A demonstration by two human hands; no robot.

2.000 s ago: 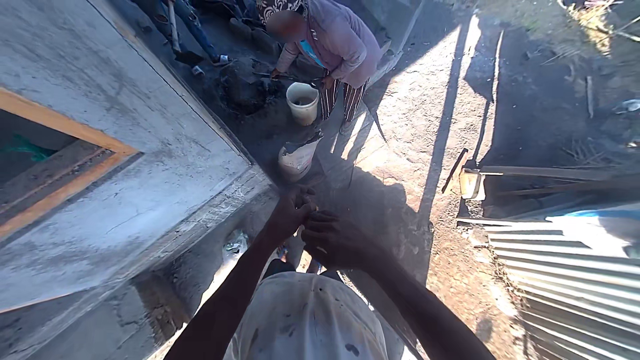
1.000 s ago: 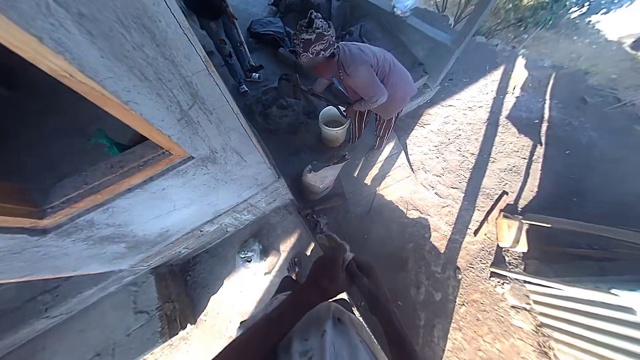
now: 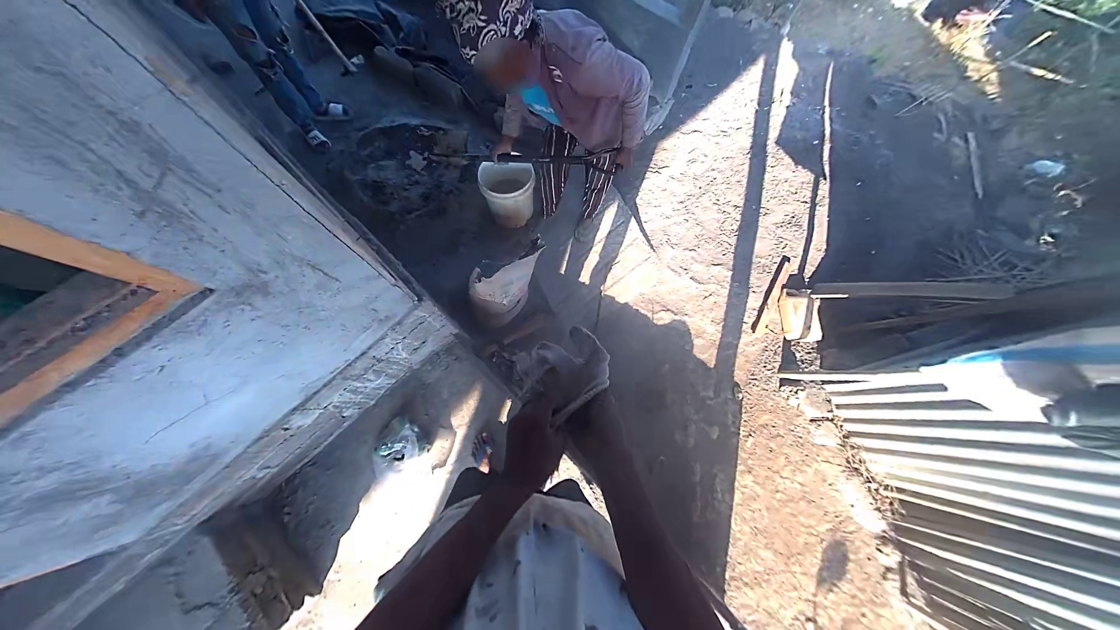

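Observation:
Both my hands are together in front of me, low in the middle of the head view. My left hand (image 3: 535,429) and my right hand (image 3: 595,420) grip a crumpled, dusty cloth-like piece (image 3: 582,367), which rises above my fingers; shade hides the exact finger positions. Beyond them stands a torn pale sack or container (image 3: 501,290) with a ragged dark rim. Farther off is a white plastic bucket (image 3: 509,206) with greyish contents. A person (image 3: 595,79) in a pinkish jacket and patterned head covering bends behind it, holding a dark long-handled tool (image 3: 560,160).
At left is a plastered wall (image 3: 219,350) with a wooden window frame (image 3: 157,276). Corrugated metal sheets (image 3: 989,472) lie at right near a wooden block (image 3: 798,315). Another person's legs (image 3: 271,70) show at top left, by a dark heap (image 3: 402,162).
My hands have come up with the cloth-like piece, now more visible above them. The bent person now holds the long tool across, above the bucket. The view has shifted.

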